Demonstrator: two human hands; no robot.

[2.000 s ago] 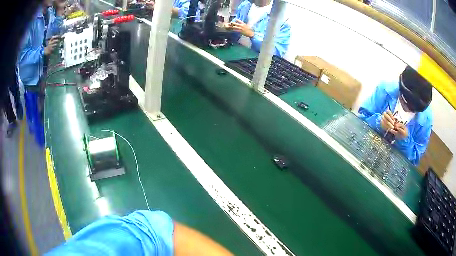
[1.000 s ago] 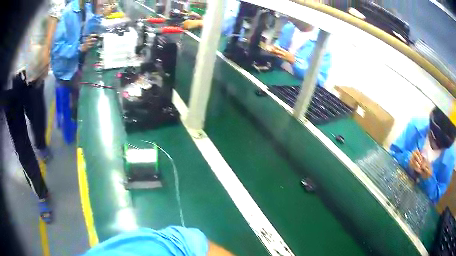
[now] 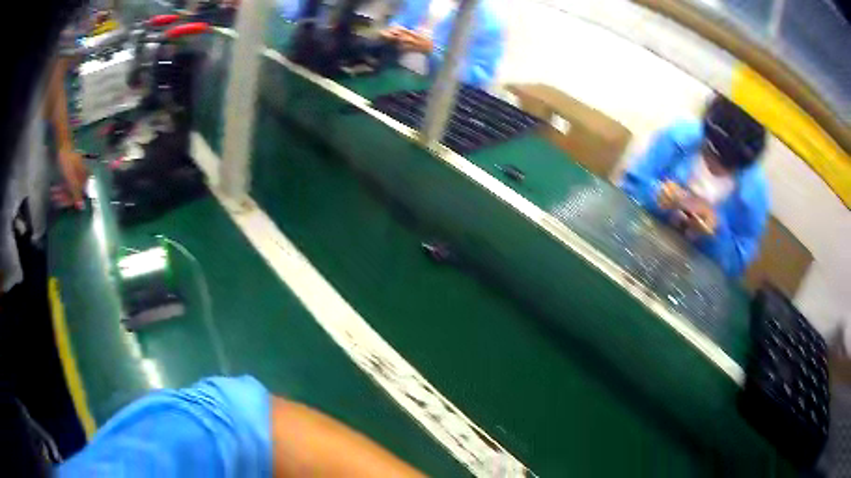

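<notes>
Both of my hands are out of the picture. Only a blue sleeve and a bare forearm, cut off by the bottom edge, show in front of me. The solder wire reel [image 3: 144, 264] with green rims sits on a dark stand on the green bench [image 3: 252, 327] at the left. A thin pale wire [image 3: 207, 299] curves from the reel down toward my sleeve. A small black part [image 3: 435, 250] lies on the green belt [image 3: 420, 308]. The frame is somewhat blurred.
A chipped white rail [image 3: 345, 322] and a white post [image 3: 241, 112] divide bench and belt. A black fixture [image 3: 154, 168] stands at the far left, near a person's hand. Across the belt are a black tray [image 3: 788, 369], a clear blister tray [image 3: 644, 257], a cardboard box [image 3: 574, 126] and workers in blue.
The view has swung, so the scene sits further left than a second ago. A person's arm now reaches down to the bench beside the black fixture. My hands remain out of view.
</notes>
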